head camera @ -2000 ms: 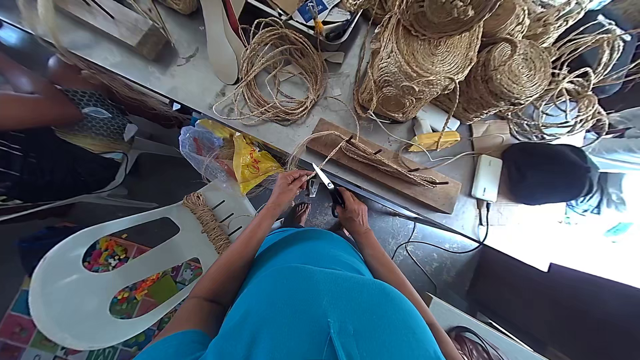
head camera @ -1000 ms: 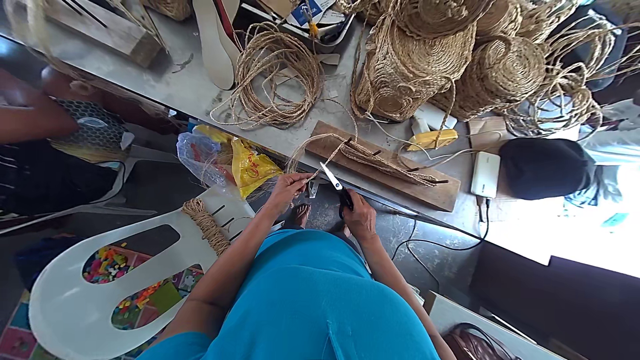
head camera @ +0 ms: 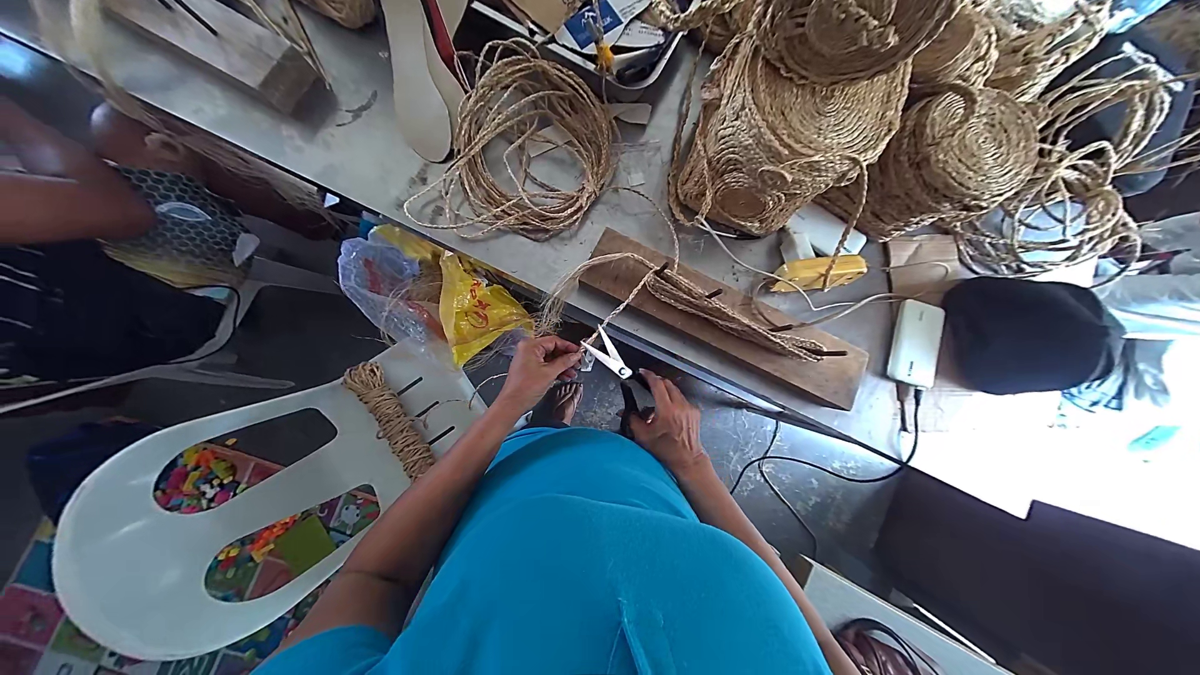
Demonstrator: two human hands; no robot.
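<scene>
My right hand [head camera: 667,418] grips black-handled scissors [head camera: 614,360], whose blades are spread at the fibre strand beside my left fingertips. My left hand [head camera: 541,372] pinches the end of a braided natural-fibre cord [head camera: 626,299] just off the table edge. From there the cord runs up to a wooden board [head camera: 729,335] with several dark nails, around which more braid is looped. Loose fibres hang by my left hand. A coil of thin twisted cord [head camera: 536,141] lies on the table behind the board.
Woven fibre baskets [head camera: 797,122] crowd the back right of the table [head camera: 361,141]. A white power bank [head camera: 916,344] with a cable lies right of the board. Plastic bags [head camera: 478,309] hang at the table edge. A white chair [head camera: 131,553] stands lower left; another person's arm [head camera: 66,202] is at far left.
The scissors have shifted toward the left hand; their blades, close together one second ago, are now spread at the strand. My left hand stays by the cord end.
</scene>
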